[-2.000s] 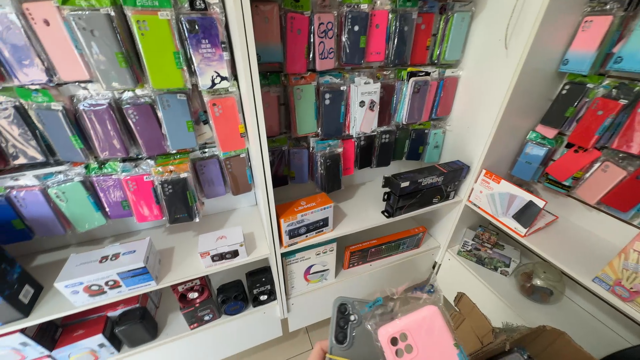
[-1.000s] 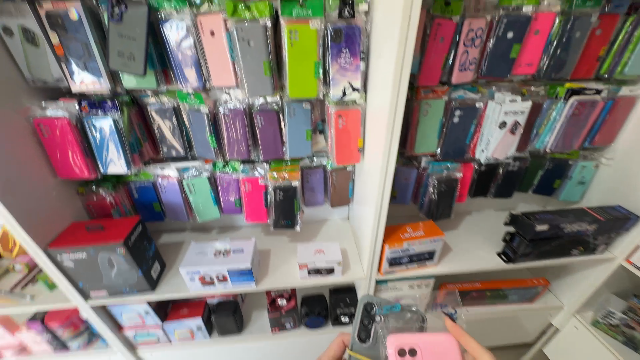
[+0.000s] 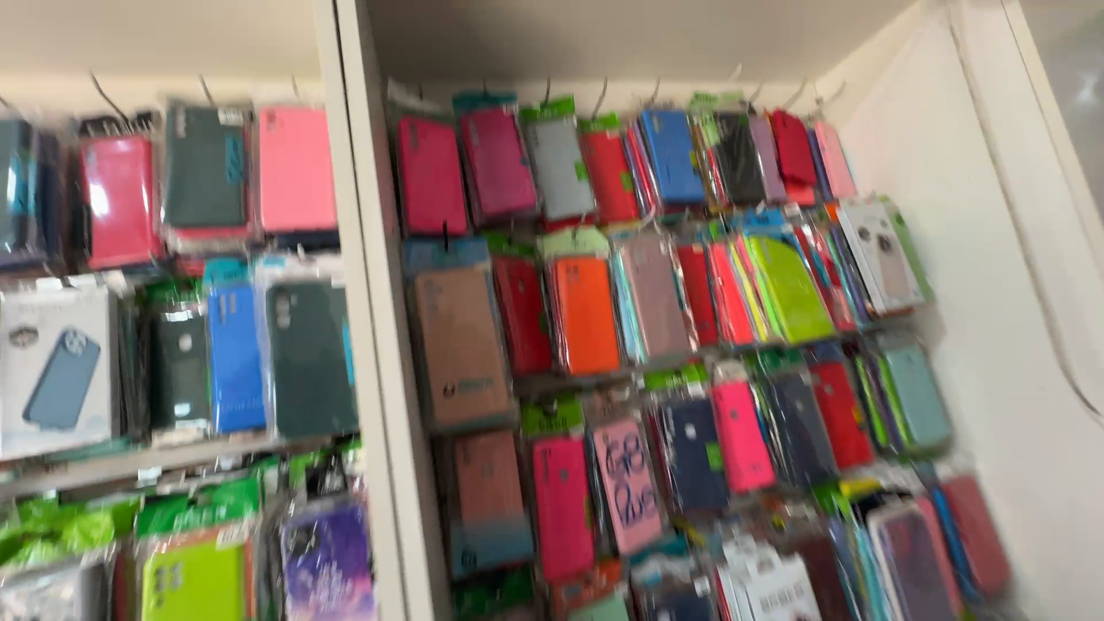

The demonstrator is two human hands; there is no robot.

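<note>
Neither of my hands shows in this view, so what they hold is hidden. Packaged phone cases hang on hooks in rows across the wall display. An orange phone case point(image 3: 587, 315) hangs right of a brown one point(image 3: 464, 345). Farther right is a lime green case point(image 3: 792, 289). Below them are a pink case with handwriting point(image 3: 627, 486) and a bright pink case point(image 3: 742, 435). On the left side hang a blue case point(image 3: 235, 358) and a dark green case point(image 3: 309, 358). A purple patterned case point(image 3: 328, 561) is at the lower left. The picture is somewhat blurred.
A white upright divider point(image 3: 373, 345) separates the two display bays. Metal hooks point(image 3: 601, 95) stick out along the top. At the right, a white side panel point(image 3: 975, 259) has a cable point(image 3: 1048, 319) running down it. A boxed phone case point(image 3: 881, 256) hangs near that panel.
The view has swung up to the higher rows. My hands, which held a pink phone case and a grey one low in the earlier frames, are out of view.
</note>
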